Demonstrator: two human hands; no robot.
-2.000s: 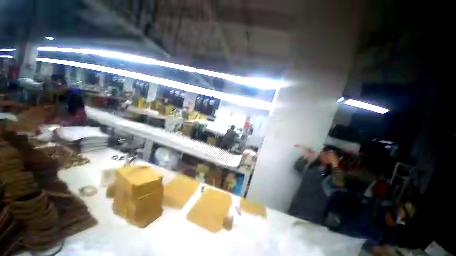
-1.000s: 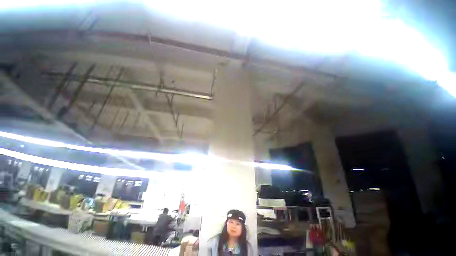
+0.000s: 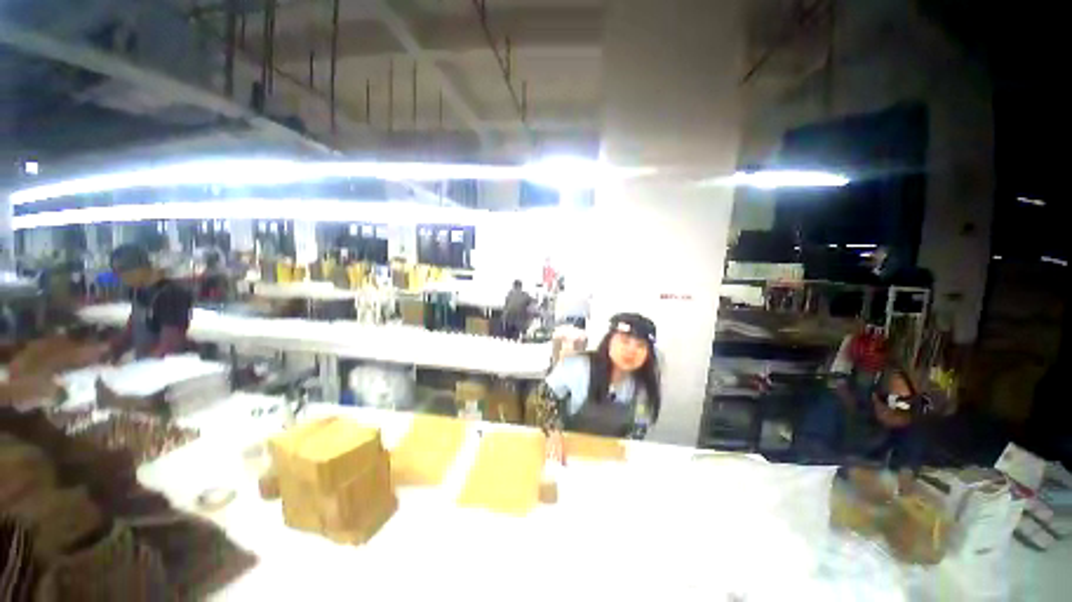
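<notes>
Neither of my hands is in view. Nearest in front of me is a white-topped table [image 3: 658,529]. A squared yellow-tan block stack [image 3: 335,480] stands on it, left of centre. Flat tan panels [image 3: 503,470] lie to the right of the stack, near the far edge. A small brown jar-like thing [image 3: 549,485] stands beside them. Brown bag pieces [image 3: 71,506] lie heaped at the left, blurred. A small pale ring, like a tape roll [image 3: 215,497], lies between the heap and the stack.
A person [image 3: 605,382] with a dark head strap and patterned sleeves is across the table by the pillar [image 3: 664,253]. Another person [image 3: 153,306] stands at the back left. White sheets [image 3: 165,376] lie behind the brown heap. A crumpled plastic bag [image 3: 899,517] and cartons are at the right.
The view swung up to the ceiling and has come back down to the table. The person across the table was bent by the pillar and now faces this way at the far edge.
</notes>
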